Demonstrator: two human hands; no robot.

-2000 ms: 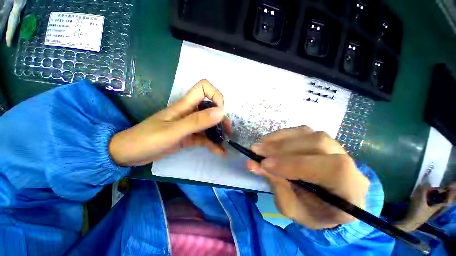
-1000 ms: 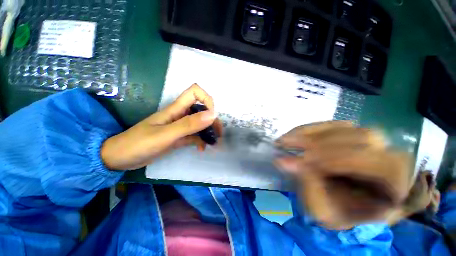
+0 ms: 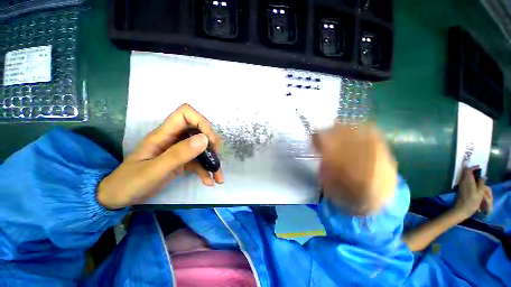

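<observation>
My left hand (image 3: 162, 156) holds a glossy black housing (image 3: 206, 155) on edge between thumb and fingers, over the left part of the white sheet (image 3: 162, 75). My right hand (image 3: 356, 165) is strongly blurred, over the sheet's right edge. A faint blurred streak, likely the tweezers' tip, shows at its fingertips; the grip itself cannot be made out. Tiny silvery-grey clips (image 3: 244, 134) lie scattered mid-sheet between the hands. Tiny black buttons (image 3: 303, 86) lie in short rows near the sheet's far right corner.
A black parts tray (image 3: 168, 47) with several housings lies beyond the sheet. A clear blister tray (image 3: 354, 101) adjoins the sheet's right side. A labelled blister tray (image 3: 61, 103) is at far left. At right are another person's hand (image 3: 472, 193), sheet and black tray (image 3: 476, 70).
The view has shifted right. My right hand has moved away from the housing, up towards the black buttons. My left hand still holds the housing, its glossy side now turned more into view.
</observation>
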